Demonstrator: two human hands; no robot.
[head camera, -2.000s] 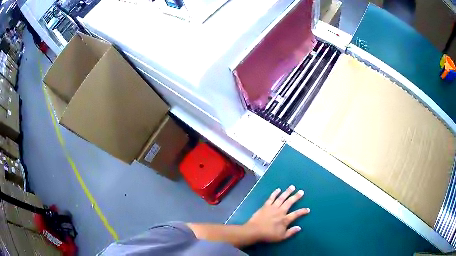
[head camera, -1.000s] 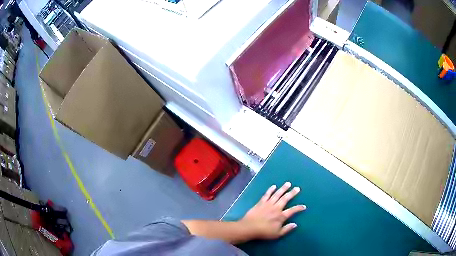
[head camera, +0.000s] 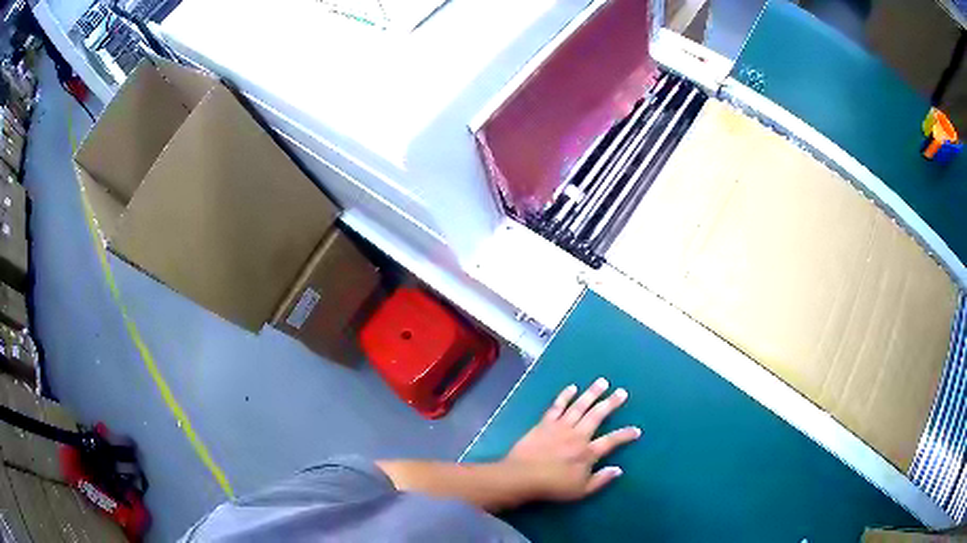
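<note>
My left hand (head camera: 569, 451) rests flat on the green work surface (head camera: 700, 424) with its fingers spread and nothing in it. A grey sleeve covers the upper arm. My right hand is not in the picture. Beyond the green surface, a flat brown cardboard sheet (head camera: 806, 276) lies over the middle of the conveyor. Silver rollers (head camera: 626, 159) show at its machine end and more show at its right end. A dark red curtain (head camera: 578, 111) hangs over the machine's opening.
The white machine (head camera: 350, 85) stands at upper left. A red stool (head camera: 427, 350) and open brown carton (head camera: 217, 212) stand beside it. A red and black pallet jack (head camera: 106, 483) is at lower left. An orange, yellow and blue item (head camera: 939, 136) sits on the far green surface.
The view has shifted slightly, so the scene sits a little further left and up. My left hand stays flat on the green surface. A brown cardboard edge shows more at the bottom right.
</note>
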